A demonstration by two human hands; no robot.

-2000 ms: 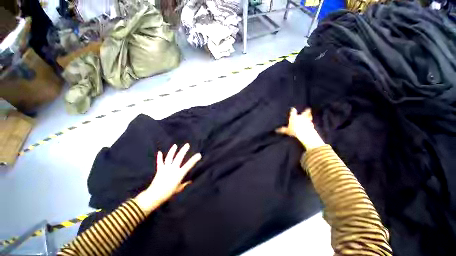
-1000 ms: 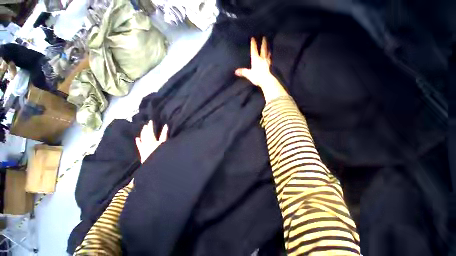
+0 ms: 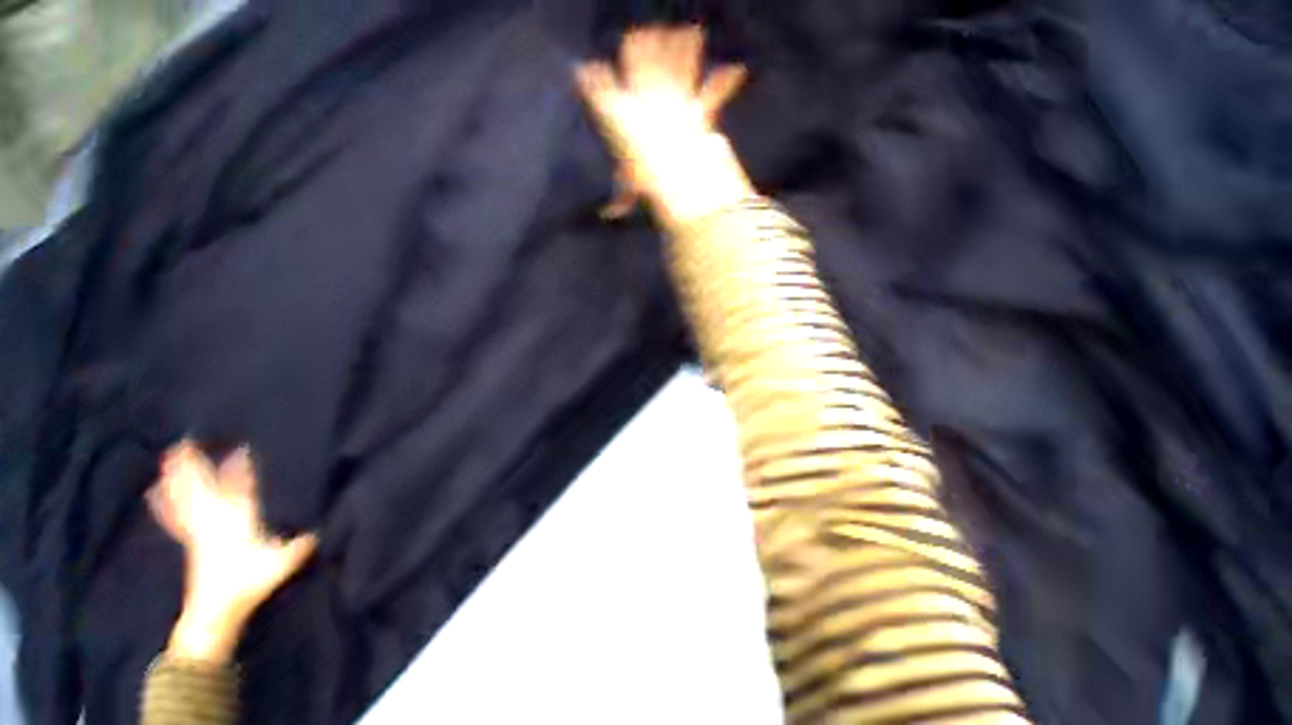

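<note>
Black garments (image 3: 425, 241) spread across the view in front of me, creased and overlapping. My left hand (image 3: 224, 538) is at the lower left over the black cloth, fingers apart, blurred. My right hand (image 3: 666, 121) is at the top centre over the black cloth, fingers spread, with the arm stretched forward. Both hands look empty. Whether the palms press on the cloth is hard to tell because of the blur.
A white table top (image 3: 609, 567) shows at the bottom centre, left of my right forearm. More dark cloth (image 3: 1077, 354) lies to the right. A greenish sack (image 3: 71, 85) is at the upper left corner, blurred.
The view has tilted down and closer. The garments have been shifted, and a wedge of white table top now shows between them. Both hands remain spread over the cloth.
</note>
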